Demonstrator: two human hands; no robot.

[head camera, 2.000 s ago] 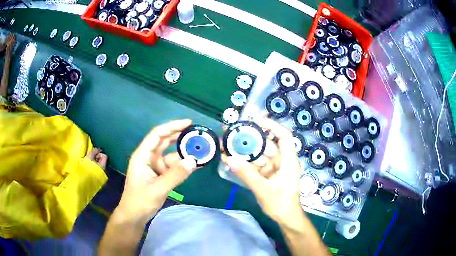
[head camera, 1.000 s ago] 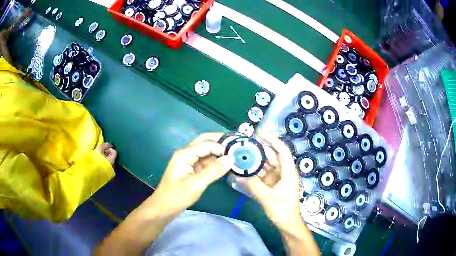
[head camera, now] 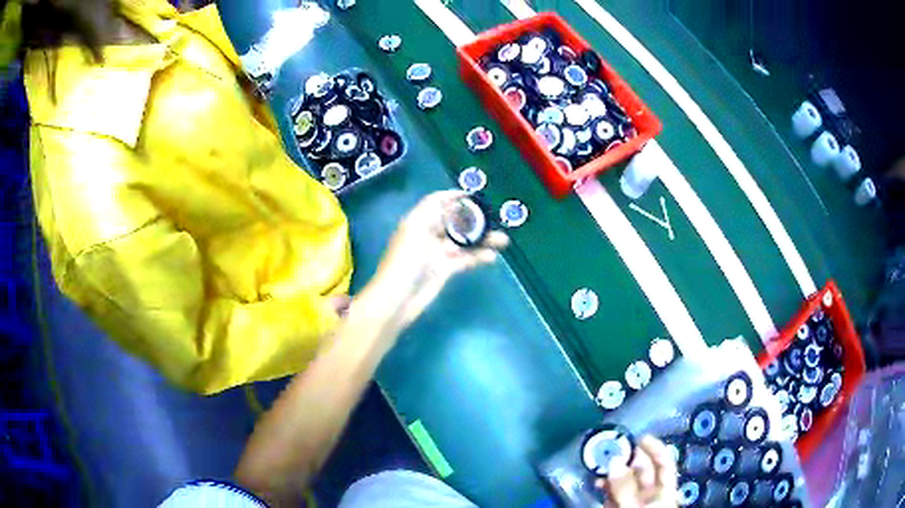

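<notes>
My left hand [head camera: 432,248] is stretched forward over the green surface near the coworker's tub. It holds a black-rimmed round disc unit [head camera: 463,221], slightly blurred. My right hand [head camera: 643,478], partly cut off by the bottom edge, holds another black-rimmed disc unit [head camera: 607,451] with a silver-white ring, over the left part of the clear blister tray [head camera: 576,466]. The tray's pockets hold rows of black-rimmed discs. Three loose pale discs [head camera: 638,374] lie beside the tray's upper left edge.
Loose discs [head camera: 584,303] lie in a line along the belt. Two red bins [head camera: 619,155] [head camera: 848,347] hold mixed discs. A white bottle [head camera: 640,177] and a V-shaped tool [head camera: 655,218] lie between them. A clear tub [head camera: 382,179] stands beside a person in yellow [head camera: 198,228]. White cylinders [head camera: 826,149] are at the far right.
The view has swung left. My hands have moved apart: the left reaches forward toward the tub with a disc, and the right is low by the tray with another.
</notes>
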